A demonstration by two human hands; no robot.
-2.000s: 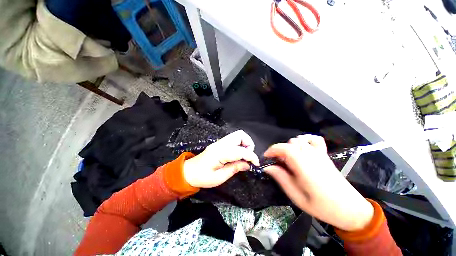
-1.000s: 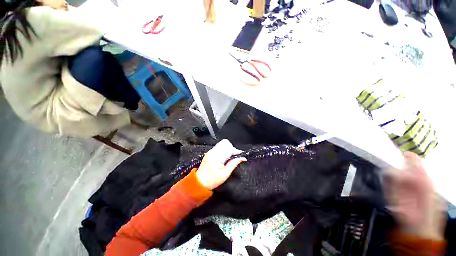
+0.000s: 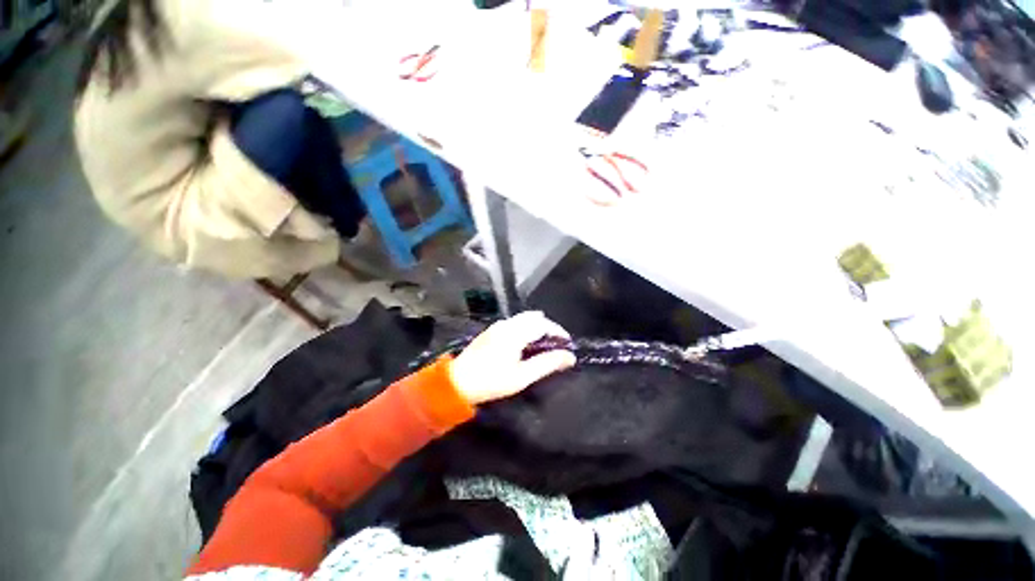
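Note:
A black garment (image 3: 613, 414) lies across my lap and hangs down to the left. A glittering dark beaded trim (image 3: 636, 353) runs along its upper edge. My left hand (image 3: 511, 359) pinches the trimmed edge between thumb and fingers. The trim's right end meets a white strip (image 3: 743, 338) at the table edge. My right hand is out of the picture. No needle or thread can be made out; the frame is blurred.
The white table (image 3: 726, 216) bears red-handled scissors (image 3: 616, 176), a second red-handled pair (image 3: 419, 65), a black phone (image 3: 612, 102) and yellow-green bundles (image 3: 965, 354). A person in a beige coat (image 3: 193, 170) sits at the left, beside a blue stool (image 3: 411, 202).
Two seconds ago both my hands worked together at the trim. My right hand then moved off right and has left the picture. My left hand still holds the edge. The view has shifted.

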